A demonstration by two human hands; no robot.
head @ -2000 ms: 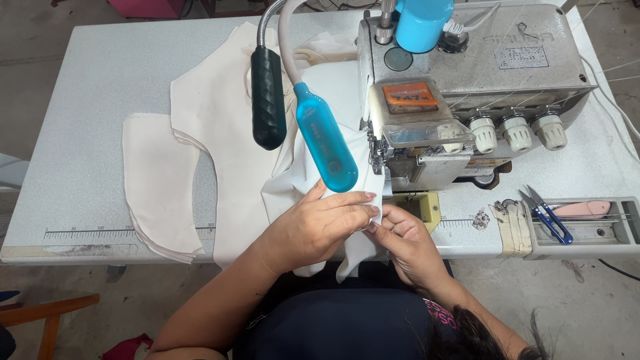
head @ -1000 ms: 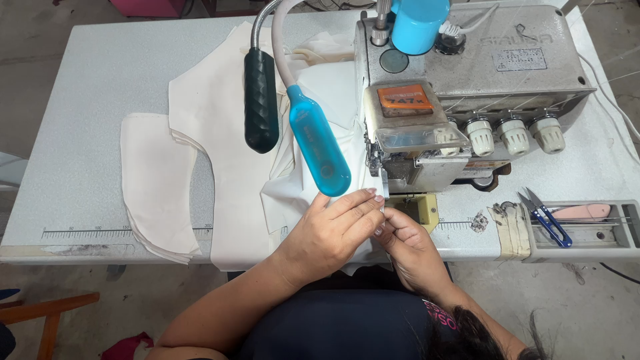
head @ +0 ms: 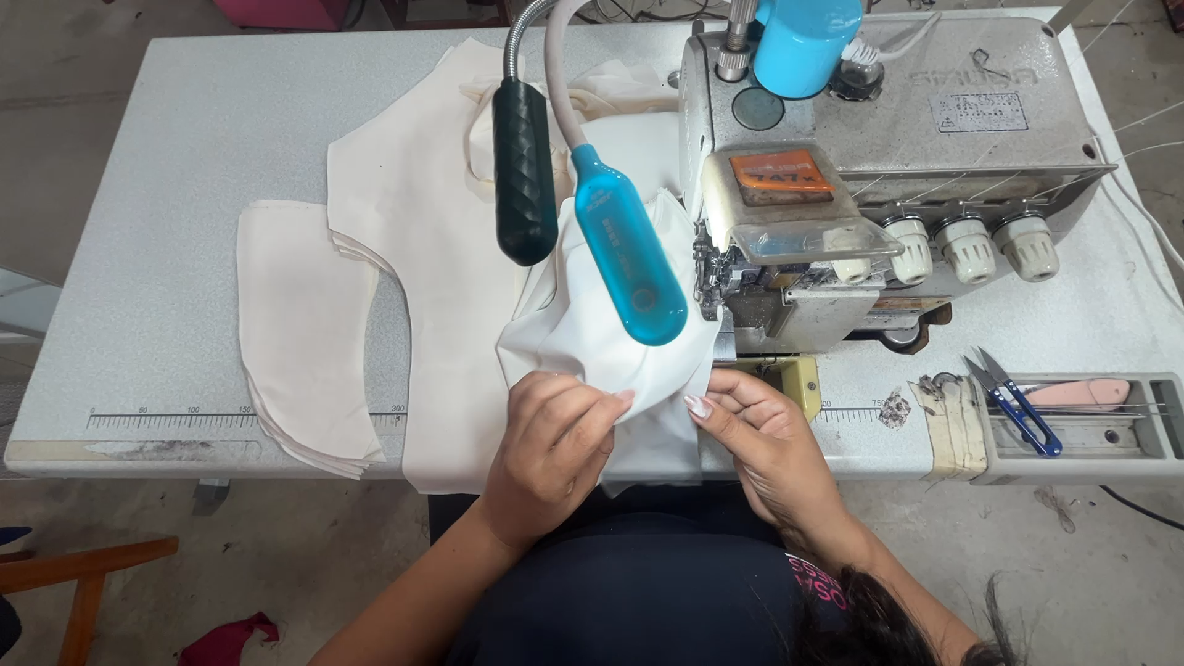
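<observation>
A piece of white fabric lies bunched up to the presser foot area of an overlock sewing machine. My left hand pinches its near edge between thumb and fingers. To the right, my right hand holds the same fabric's edge by fingertips, just in front of the machine. Part of the fabric is hidden under a blue lamp head. Left of it lie large cream fabric panels, and farther left a stack of curved cream pieces.
A dark green lamp head on a flexible neck hangs over the fabric. Blue thread snips rest on a grey tray at the right, beside a pink-handled tool. A printed ruler scale runs along the table's near edge.
My hands were close together at the fabric edge near the machine. They are now apart, my left hand farther left, with the white edge stretched between them.
</observation>
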